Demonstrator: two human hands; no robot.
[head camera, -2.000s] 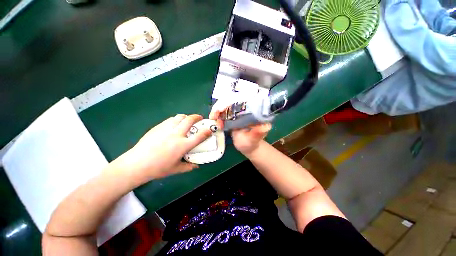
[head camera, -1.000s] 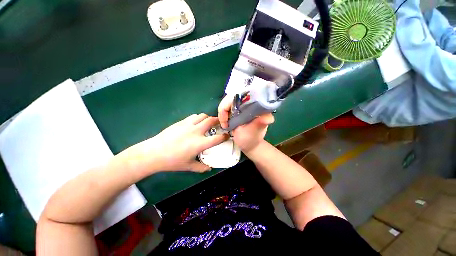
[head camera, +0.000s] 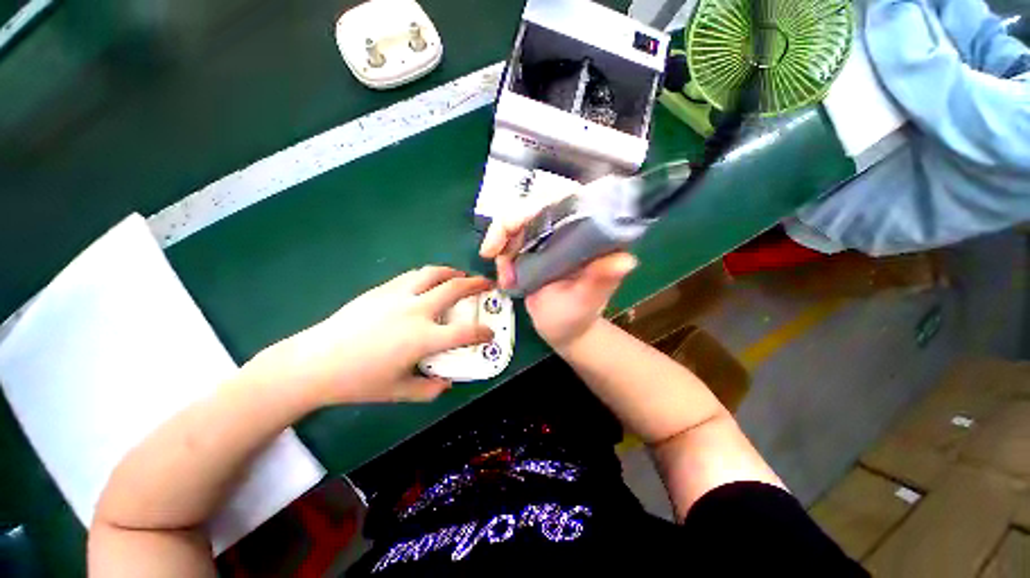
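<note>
My left hand (head camera: 384, 336) lies over a white plug housing (head camera: 465, 359) and holds it on the green bench near the front edge. Two round pin positions show on the housing's right side, beyond my fingers. My right hand (head camera: 565, 296) grips the grey electric screwdriver (head camera: 570, 248), which is partly blurred, with a black cable at its rear. The screwdriver's front end is at the housing's far right corner, by the upper pin position; whether the bit touches it cannot be told.
The screw feeder (head camera: 565, 152) stands beyond my right hand. A housing with two upright pins (head camera: 389, 43) lies past the pale strip (head camera: 328, 152). A paper sheet (head camera: 124, 373) lies at left. A green fan (head camera: 770, 51) and a person's blue sleeve (head camera: 949, 124) are at right.
The housing has turned under my left hand, so both pin positions now show on its right side. The screwdriver, still in my right hand, has tilted flatter.
</note>
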